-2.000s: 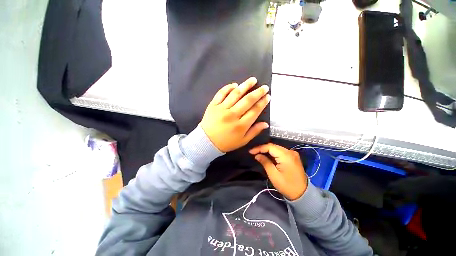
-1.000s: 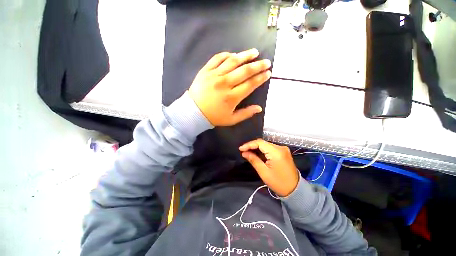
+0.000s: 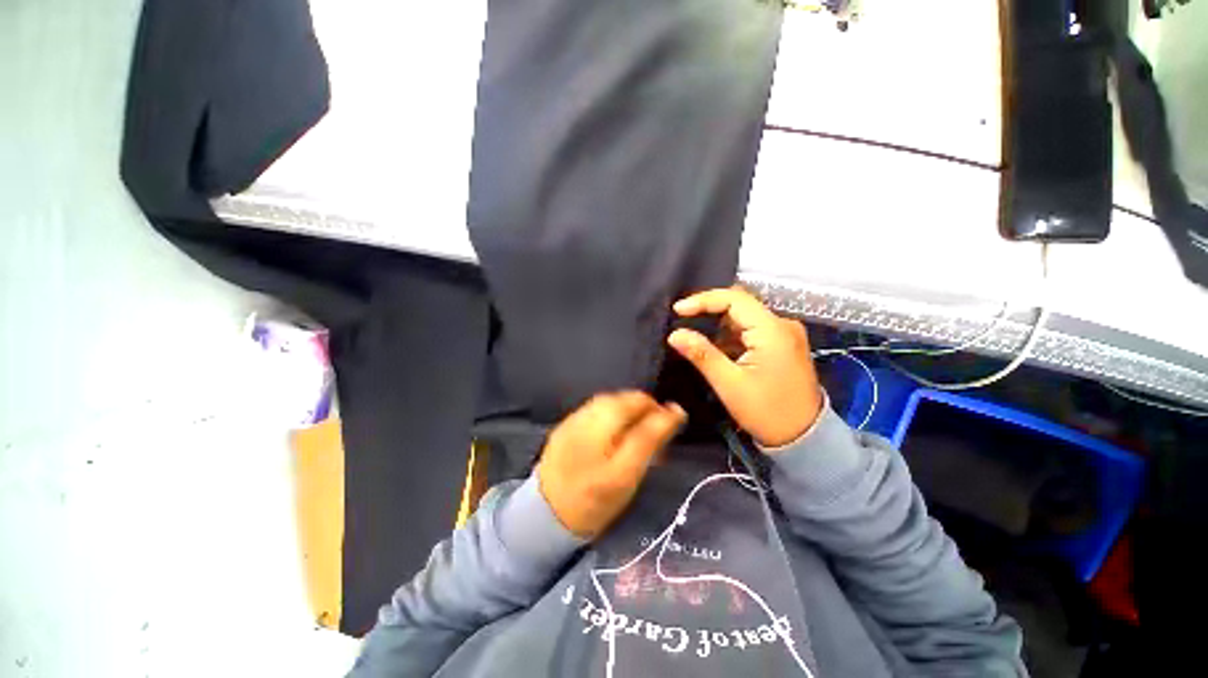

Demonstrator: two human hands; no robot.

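A long black cloth panel (image 3: 603, 159) lies on the white machine table and hangs over its front edge toward my lap. My left hand (image 3: 609, 457) is low over the hanging cloth, slightly blurred, with fingertips bunched at the cloth's edge; its grip is unclear. My right hand (image 3: 755, 364) is at the panel's right border just below the table edge, thumb and forefinger curled close to the cloth; whether they pinch it is unclear. Small metal machine parts (image 3: 835, 11) show at the top edge; the needle cannot be made out.
More black cloth (image 3: 245, 99) drapes over the table's left side. A black smartphone (image 3: 1056, 133) with a white cable (image 3: 1036, 338) lies at right beside a dark strap (image 3: 1155, 146). A blue crate (image 3: 1086, 457) is below the table. Cardboard (image 3: 318, 517) and a small packet (image 3: 294, 371) are at lower left.
My left hand has left the flat cloth on the table and moved down toward my lap. My right hand shows slightly higher and further right. The view has shifted, leaving less of the machine visible.
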